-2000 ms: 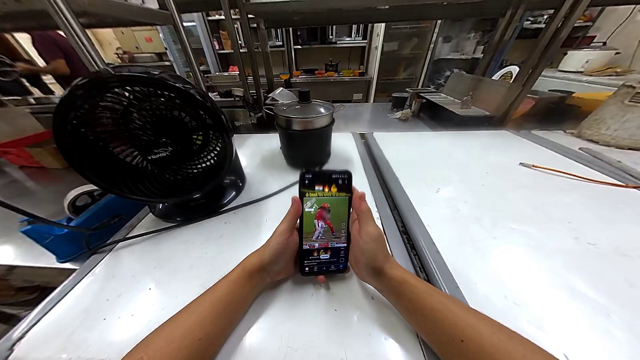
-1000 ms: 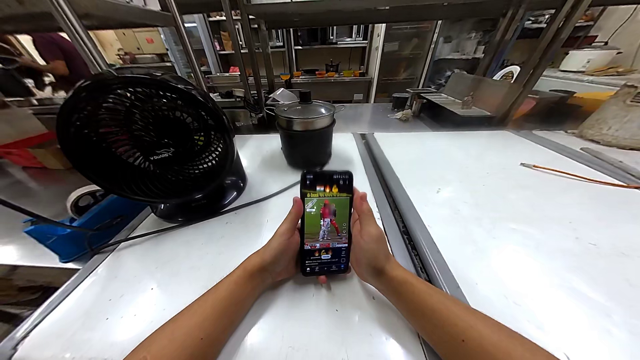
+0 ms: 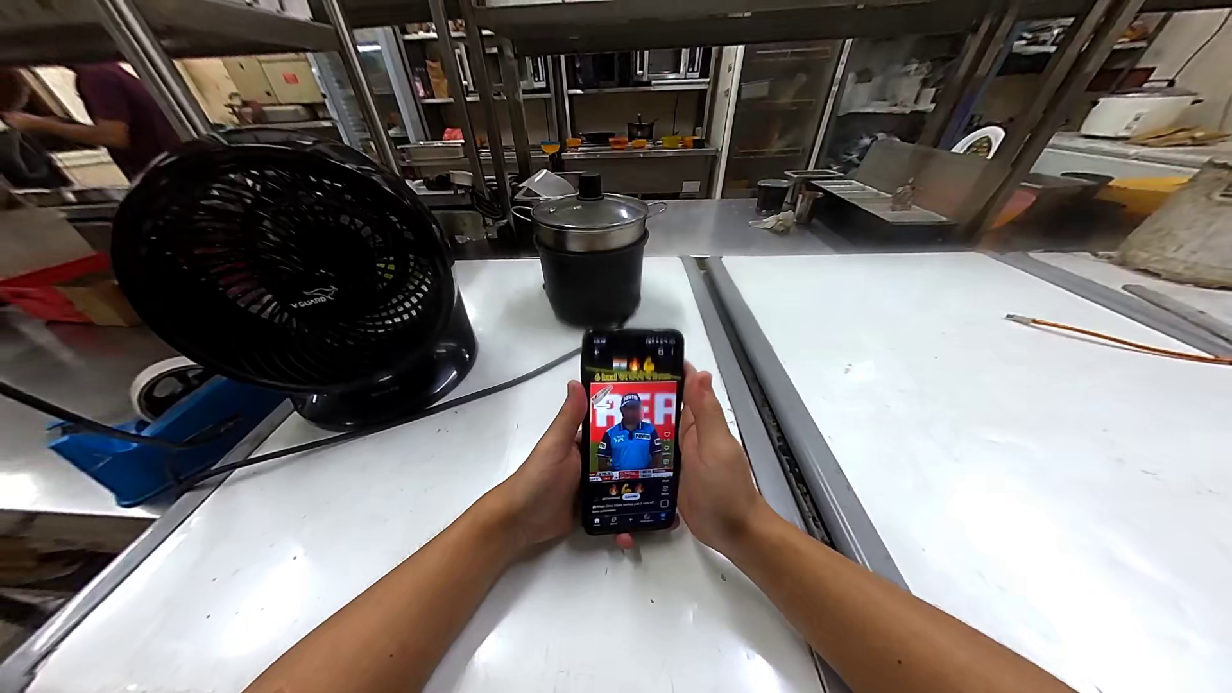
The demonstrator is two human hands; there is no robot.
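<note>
A black smartphone (image 3: 631, 433) stands upright between my two hands, its lit screen facing me with a video of a person in a blue shirt on a red background. My left hand (image 3: 551, 472) grips its left edge, thumb up along the side. On the right edge, my right hand (image 3: 717, 472) holds it the same way. A fingertip shows beneath the phone's lower end; the other fingers are hidden behind it. Beyond the phone is a black cylindrical container (image 3: 593, 284) with a steel pot (image 3: 589, 234) under a glass lid on top.
A black V-Guard fan (image 3: 289, 279) stands at left, its cable (image 3: 481, 393) running across the white worktop (image 3: 385, 539). A blue plastic object (image 3: 192, 433) lies beside it. A metal-edged gap divides the two white surfaces. An orange cord (image 3: 1116, 335) lies at right. A person (image 3: 115, 115) stands at far left.
The picture on the phone screen has changed from a figure in red on a green field to a person in blue on red. Both hands keep their hold in the same place.
</note>
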